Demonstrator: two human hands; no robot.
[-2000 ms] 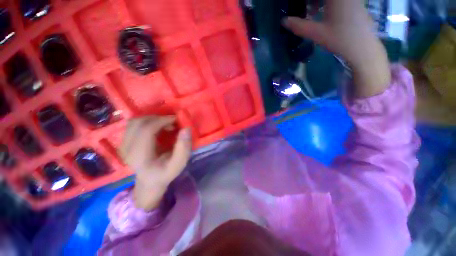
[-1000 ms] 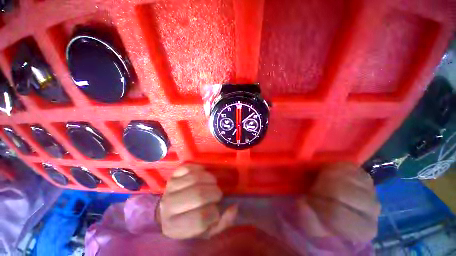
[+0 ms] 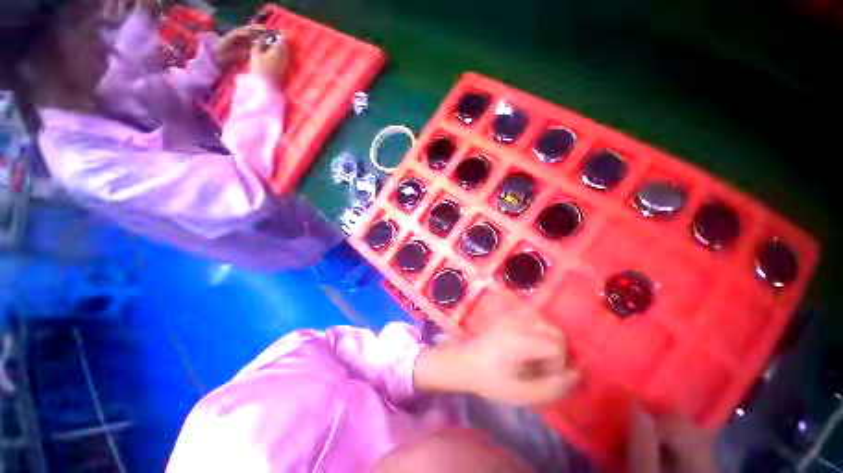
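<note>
The red-orange foam tray lies tilted across the view. Dark round watch heads sit in many pockets at its left and along its far row. One watch head with a reddish glint lies apart from the others, among empty pockets. My left hand is over the tray's near edge with curled fingers, left of and nearer than that watch head; whether it holds anything is unclear. My right hand is blurred at the tray's near edge, partly cut off by the bottom of the picture; its grip cannot be told.
A yellow-cream tape ring and shiny clear pieces lie left of the tray on the green mat. Further left, a person in pink sleeves handles something small over another red tray. Dark items lie beyond the tray's right end.
The view has swung left and pulled back from the close look at the lit watch head. The neighbour and tape ring now show. Both hands remain near the tray's near edge.
</note>
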